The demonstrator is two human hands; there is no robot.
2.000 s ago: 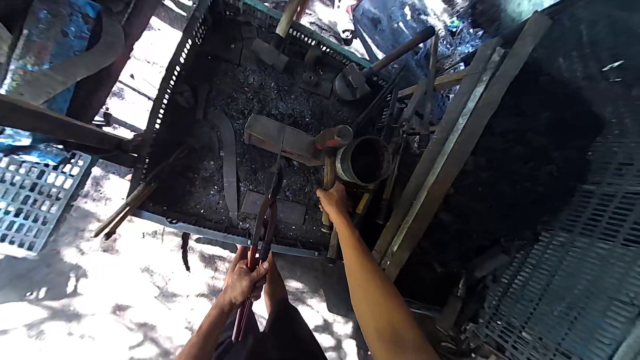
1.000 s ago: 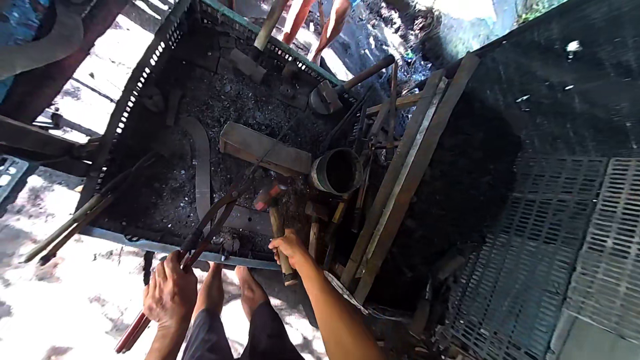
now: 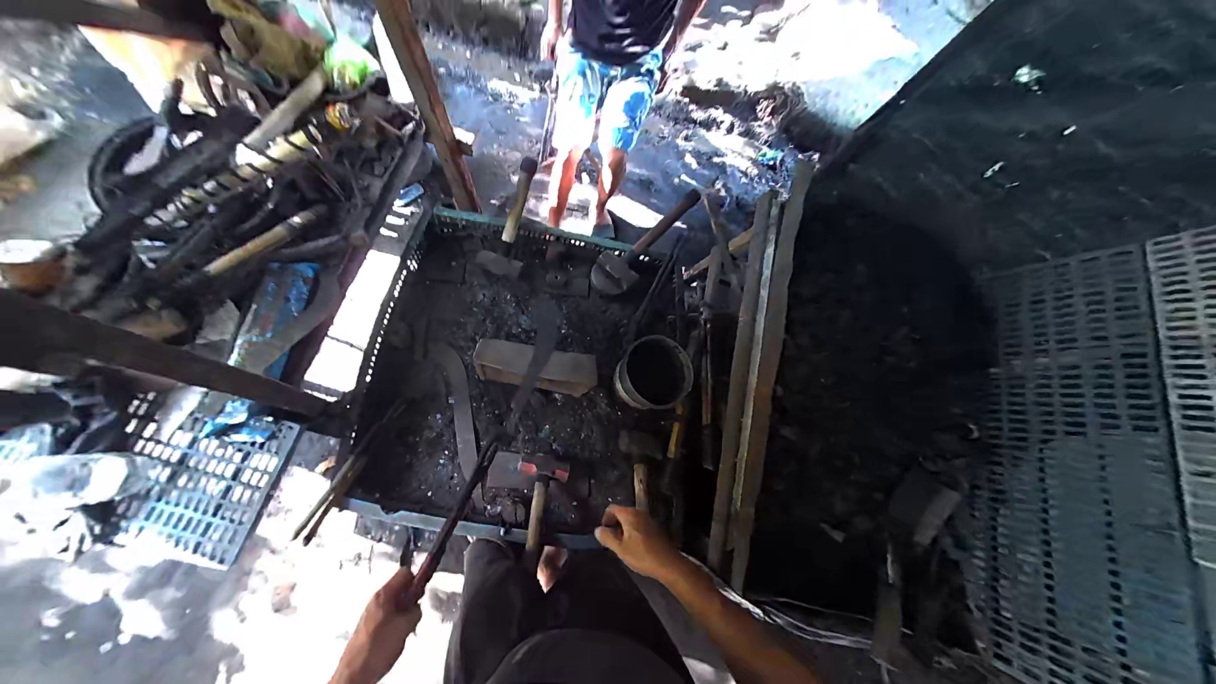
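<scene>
Long dark metal tongs (image 3: 460,518) are in my left hand (image 3: 394,603) at the lower left, slanting up over the crate's front edge. Their far end meets a dark, flat blade-like metal piece (image 3: 538,366), which lies across a rectangular block (image 3: 579,372). A hammer with a red-marked head (image 3: 543,467) rests at the front of the crate, its wooden handle toward my body, no hand on it. My right hand (image 3: 638,540) has curled fingers at the lower end of another hammer's wooden handle (image 3: 641,484); the hand hides whether it grips it.
A dark-filled crate (image 3: 408,518) holds a round container (image 3: 654,372), a curved metal strip (image 3: 460,408) and more hammers (image 3: 616,273) at the back. Wooden boards (image 3: 750,380) line its right side. A person (image 3: 608,85) stands beyond. Scrap (image 3: 237,209) is piled at the left.
My right hand has let go of the red-marked hammer, held one second ago, and is now at the other hammer's handle. The view has swung up, showing more beyond the crate.
</scene>
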